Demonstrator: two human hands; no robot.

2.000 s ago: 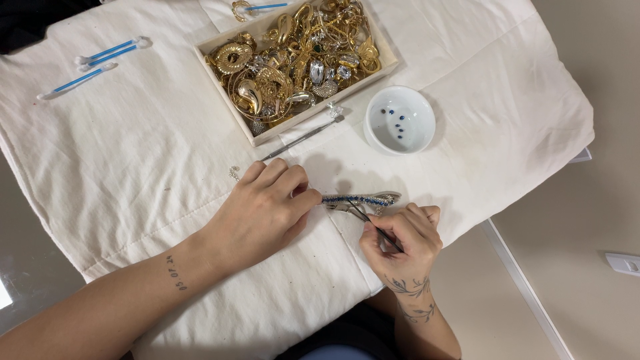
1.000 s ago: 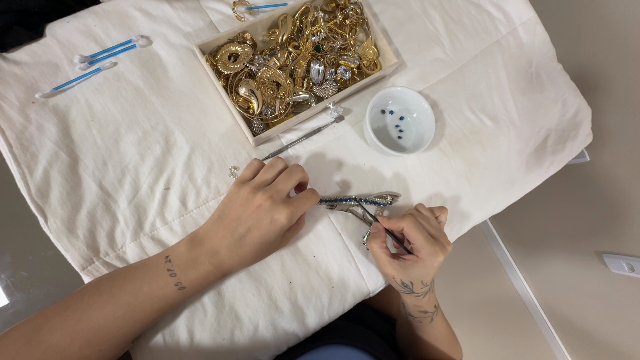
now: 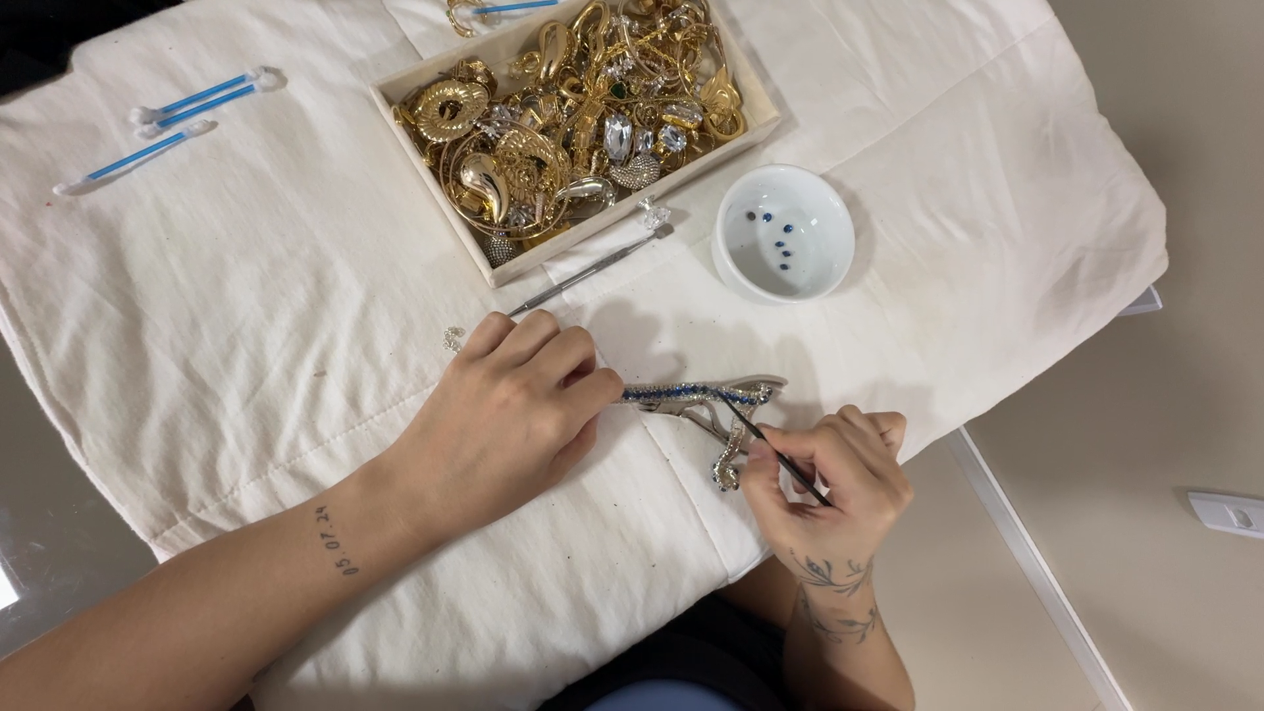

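My left hand [image 3: 513, 425] pinches the left end of a silver-coloured jewelled hair clip [image 3: 681, 393], which is set with a row of blue stones between clear ones. Its left end is hidden by my fingers. In my right hand [image 3: 839, 474] is a thin dark pointed tool [image 3: 795, 467], likely tweezers, whose tip touches the blue row near the clip's right end. A curled, stone-set part [image 3: 728, 474] hangs below that end. Up and to the right of the clip is a white bowl [image 3: 834, 237] holding several small blue stones [image 3: 786, 229].
Above my hands stands a shallow wooden box [image 3: 583, 237] full of gold and silver jewellery. A metal double-ended tool [image 3: 583, 276] lies along its front, near a clear stone [image 3: 652, 212]. Several blue-stemmed cotton swabs [image 3: 148, 156] rest on the white cloth [image 3: 247, 326] at the left.
The dark tool's tip has stayed at the right part of the clip, while my right hand has shifted slightly right since the oldest frame. My left hand keeps its hold on the clip's left end.
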